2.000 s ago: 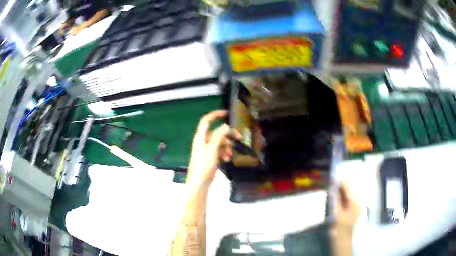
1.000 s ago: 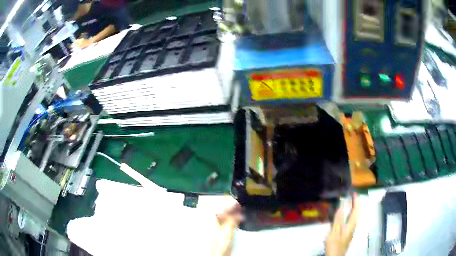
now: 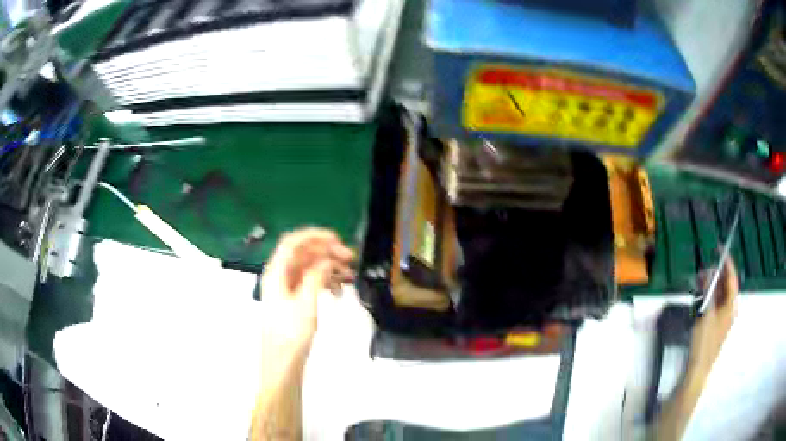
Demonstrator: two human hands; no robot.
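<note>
The press fixture (image 3: 420,232), tan-gold with metal edges, stands in the left of the black-lined opening (image 3: 526,267). The silver pressing block (image 3: 508,175) hangs below the blue press head (image 3: 560,43). My left hand (image 3: 308,263) is just left of the opening, over the white sheet's edge, with curled fingers; blur hides whether they hold anything. My right hand (image 3: 720,297) is at the right, by the row of black frames (image 3: 715,232). It holds a thin, pale-edged strip-like piece (image 3: 722,263), seen edge-on and blurred. The dark housing (image 3: 675,332) lies partly behind my right wrist.
An orange-tan block (image 3: 631,220) stands right of the opening. A yellow-handled tool (image 3: 164,231) with white cord and small dark parts (image 3: 211,191) lie on the green mat at left. White-edged trays (image 3: 233,65) are stacked behind. The control panel (image 3: 732,103) is at upper right.
My right hand has moved from the press's front edge to the right and now holds a thin piece. My left hand has moved up and left from the front edge. The view has shifted closer.
</note>
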